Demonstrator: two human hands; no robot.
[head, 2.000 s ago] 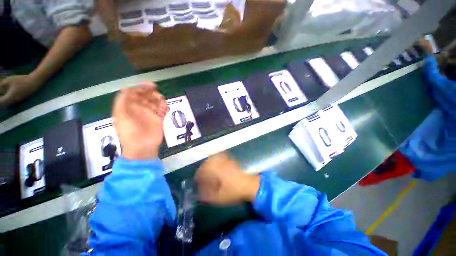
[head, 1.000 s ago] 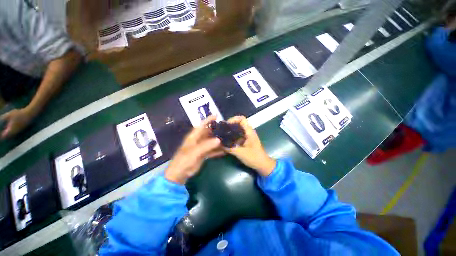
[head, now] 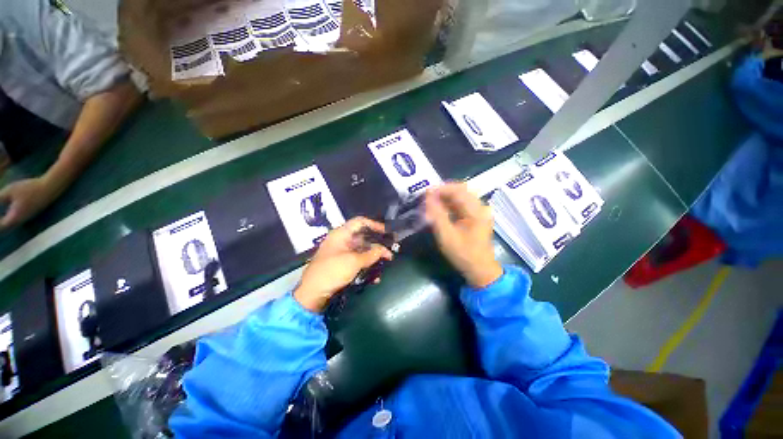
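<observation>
My left hand [head: 339, 261] is closed around a small bundle of black charging cables [head: 367, 238] above the near rail of the belt. My right hand [head: 464, 230] is just to its right, fingertips pinched on a blurred dark strand that spans the gap between the hands; it looks like a cable. Black gift boxes [head: 243, 225] and white manuals [head: 300, 208] alternate along the green conveyor belt. Dark cables lie on several manuals at the left; the manual [head: 403, 164] just beyond my hands shows no cable.
A fanned manual stack [head: 543, 212] lies on the green side table [head: 403, 313]. A clear plastic bag [head: 142, 390] is at lower left. A torn carton [head: 283, 81] stands across the belt. A pale post [head: 601, 86] crosses at right. Other people's arms show at both sides.
The boxes and manuals have moved left along the belt. My hands, together on the dark bundle a second ago, have moved apart, the right hand going right.
</observation>
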